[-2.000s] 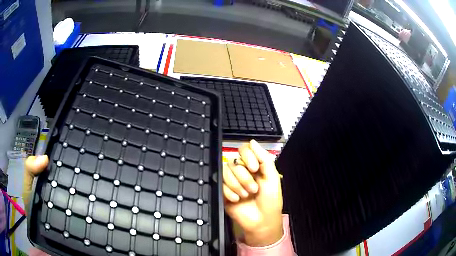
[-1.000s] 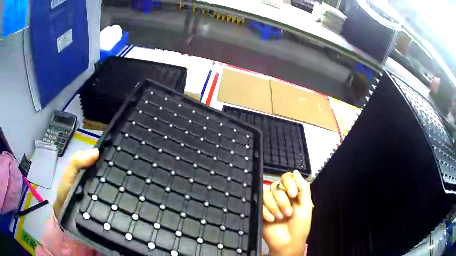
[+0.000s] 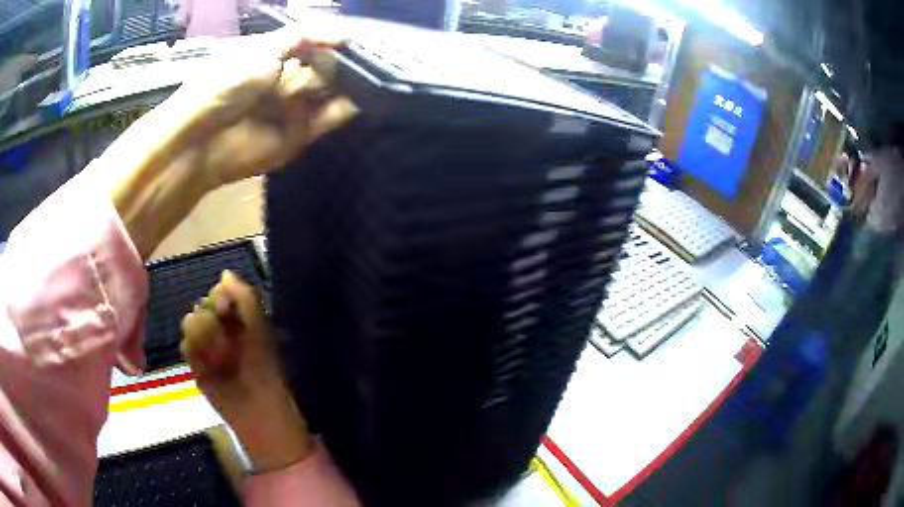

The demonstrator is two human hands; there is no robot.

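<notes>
A tall stack of black trays [image 3: 426,287] fills the middle of the head view. My left hand [image 3: 312,94] reaches across to its top near-left corner, with the fingers at the rim of the top tray [image 3: 476,74] and the thumb below it. My right hand [image 3: 230,342] is curled in front of the stack's left side, lower down; blur hides whether anything thin is between its fingers. Another black tray with tiny pale dots [image 3: 164,475] lies at the bottom left, cut off by the picture's edge.
A low black tray [image 3: 198,287] lies behind my right hand, partly covered by my left sleeve. Cardboard [image 3: 218,218] shows behind it. Pale gridded trays [image 3: 649,287] lie right of the stack, near red tape. A blue sign [image 3: 724,134] hangs beyond. A pink sleeve shows at the far top.
The view has swung right, bringing the tall stack to the middle. My left hand has left the dotted tray's left edge and is up at the stack's top corner. My right hand remains curled.
</notes>
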